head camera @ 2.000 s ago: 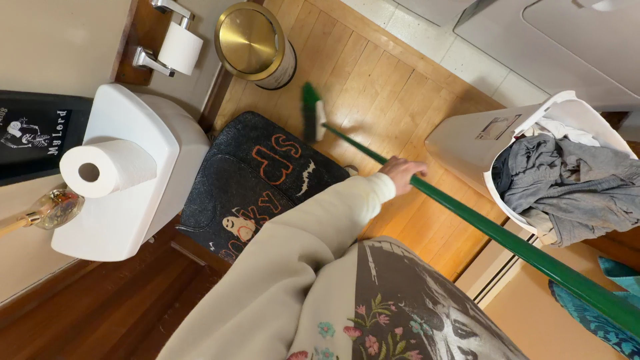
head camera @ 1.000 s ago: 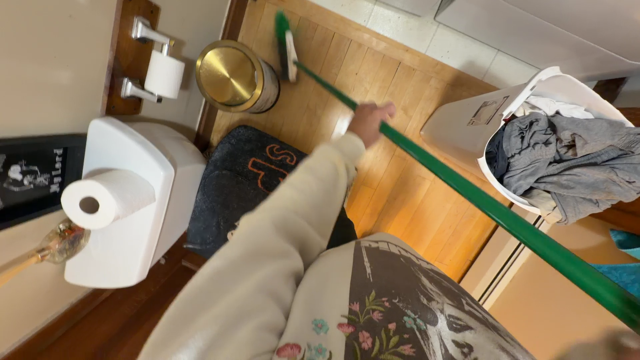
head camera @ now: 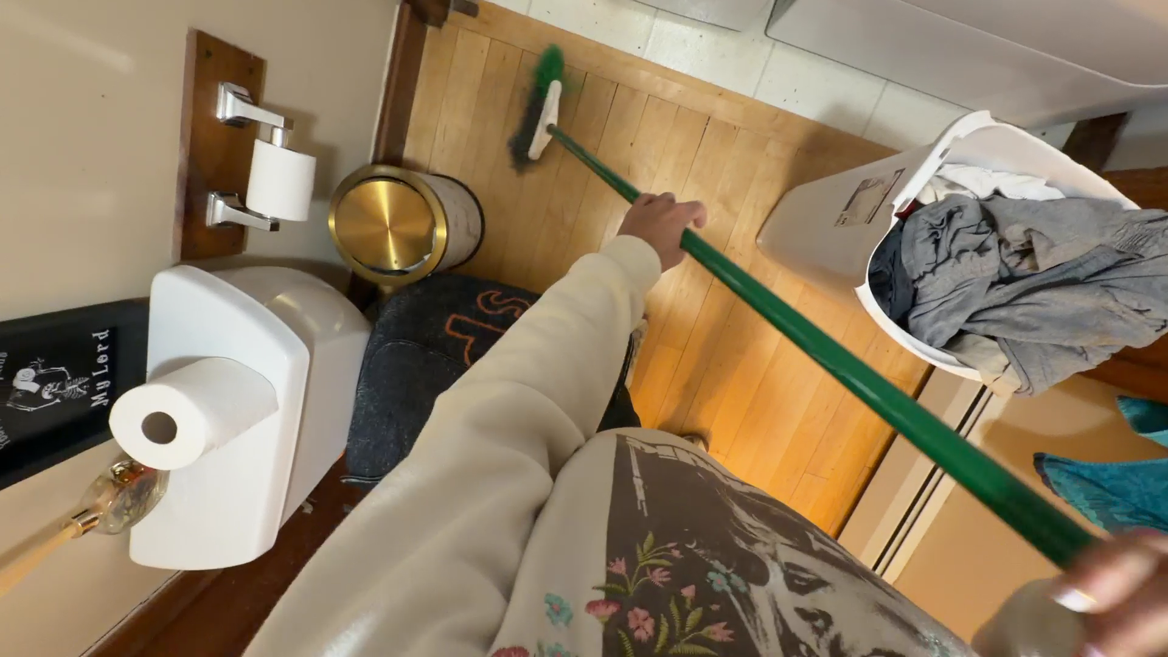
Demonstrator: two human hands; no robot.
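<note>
A broom with a green handle (head camera: 821, 351) runs diagonally across the view. My left hand (head camera: 662, 228) grips the handle about midway, its sleeve reaching up from below. My right hand (head camera: 1118, 584), partly cut off at the right edge, is closed around the upper end of the handle. The broom head (head camera: 545, 119), with a white block and green and dark bristles, is on the wooden floor (head camera: 675, 137), near the white tile; its bristles are slightly blurred.
A round trash can with a gold lid (head camera: 383, 228) stands by the wall, under a toilet paper holder (head camera: 239, 108). Beside it are a toilet tank (head camera: 224, 474) bearing a paper roll (head camera: 205, 411) and a dark mat (head camera: 401, 383). A white hamper (head camera: 821, 219) holds grey clothes (head camera: 1031, 274).
The broom head has moved from beside the dark mat to the floor past the gold-lidded can. My right hand has come into clearer view on the handle. The view has shifted somewhat.
</note>
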